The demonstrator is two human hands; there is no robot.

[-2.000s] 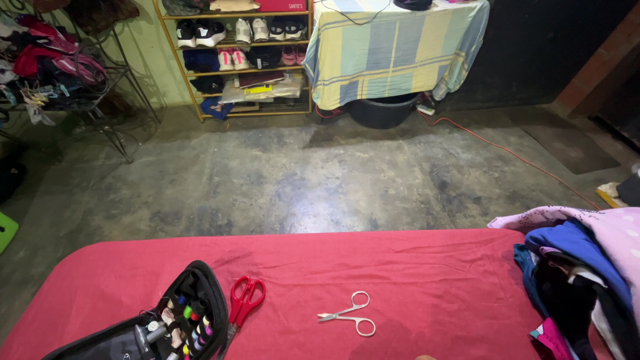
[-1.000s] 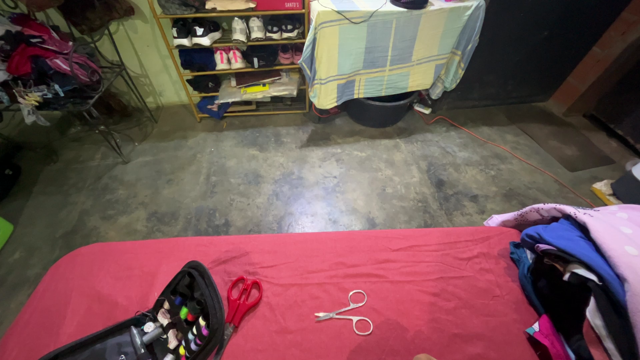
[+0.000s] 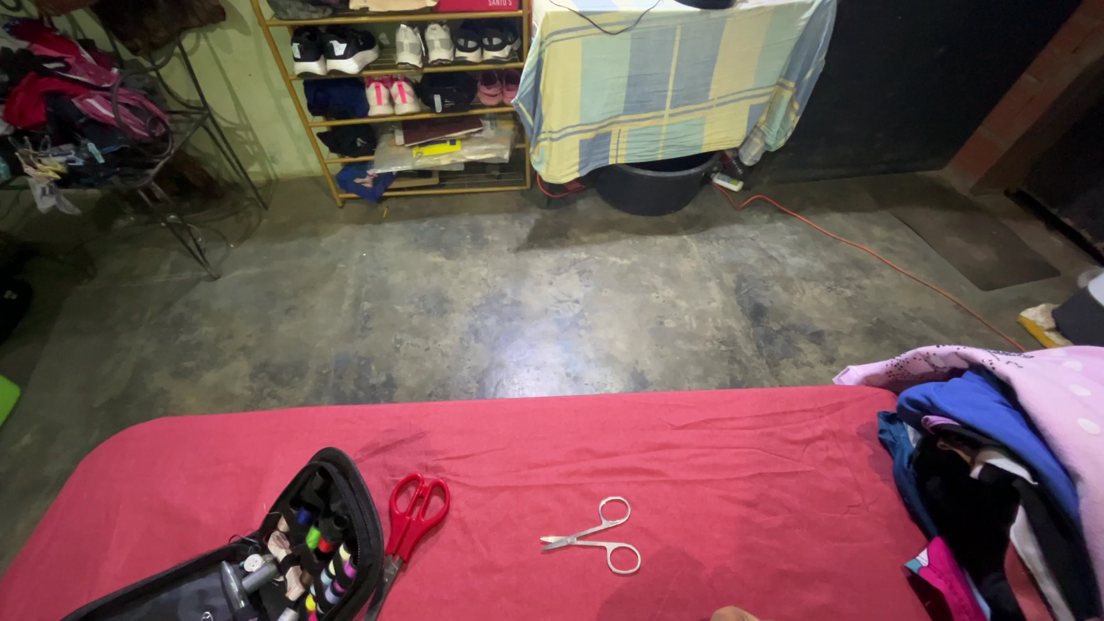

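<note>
Small metal scissors [image 3: 593, 536] lie slightly spread on the red cloth [image 3: 535, 448] that covers the surface before me. To their left are red-handled scissors [image 3: 412, 517], blades pointing down toward the frame's edge. Beside those rests an unzipped black sewing case [image 3: 369, 517] with colored thread spools [image 3: 328, 578] inside. A small bit of skin, perhaps a fingertip, shows at the bottom edge, right of center; which hand it belongs to and what it touches cannot be made out. Neither hand is otherwise visible.
Folded and heaped clothes [image 3: 992, 483] lie at the right. Across the concrete floor [image 3: 517, 293] stand a shoe rack [image 3: 328, 155] and a cloth-draped table [image 3: 673, 86] over a black tub [image 3: 655, 188]. An orange cord [image 3: 862, 250] crosses the floor.
</note>
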